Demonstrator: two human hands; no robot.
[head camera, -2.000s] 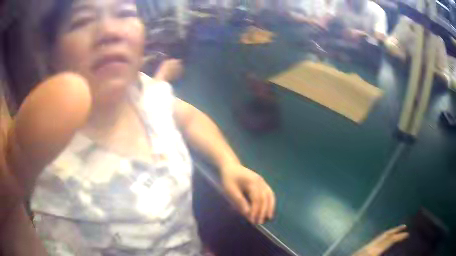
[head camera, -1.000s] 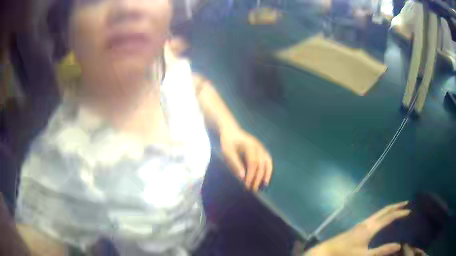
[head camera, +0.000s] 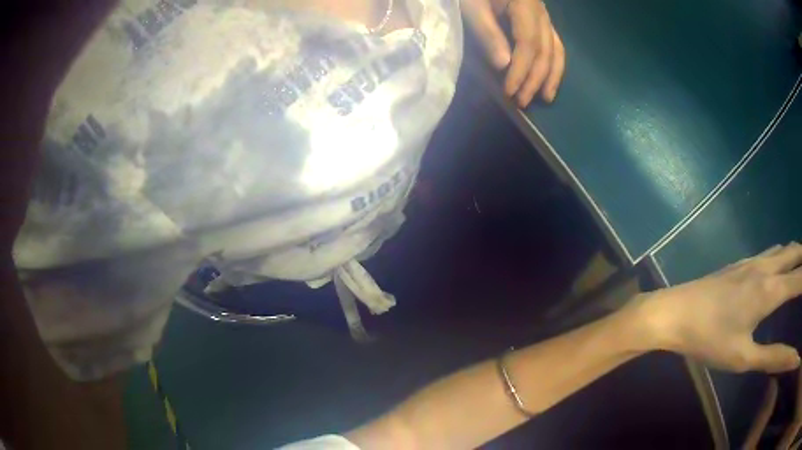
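My left hand (head camera: 734, 312) reaches in from the bottom, over the table's front edge at the right. A thin bracelet is on its wrist. Its thumb and fingers are spread, and the fingertips run to the right edge of the picture. A dark thing (head camera: 781, 329) shows between thumb and fingers, mostly cut off. I cannot tell whether the hand grips it. Part of my right hand (head camera: 776, 420) shows dimly in the lower right corner, cut off by the edge.
A glossy green table (head camera: 598, 114) with a pale seam fills the upper right. A person in a pale printed top (head camera: 264, 149) sits close at the left. Their hand (head camera: 534, 53) rests on the table's edge. A curved metal bar (head camera: 230, 315) shows below them.
The view has tipped down. The cardboard sheet and rack uprights have left the picture. My left hand now sits higher at the right, with more forearm showing. The dark thing is mostly out of view.
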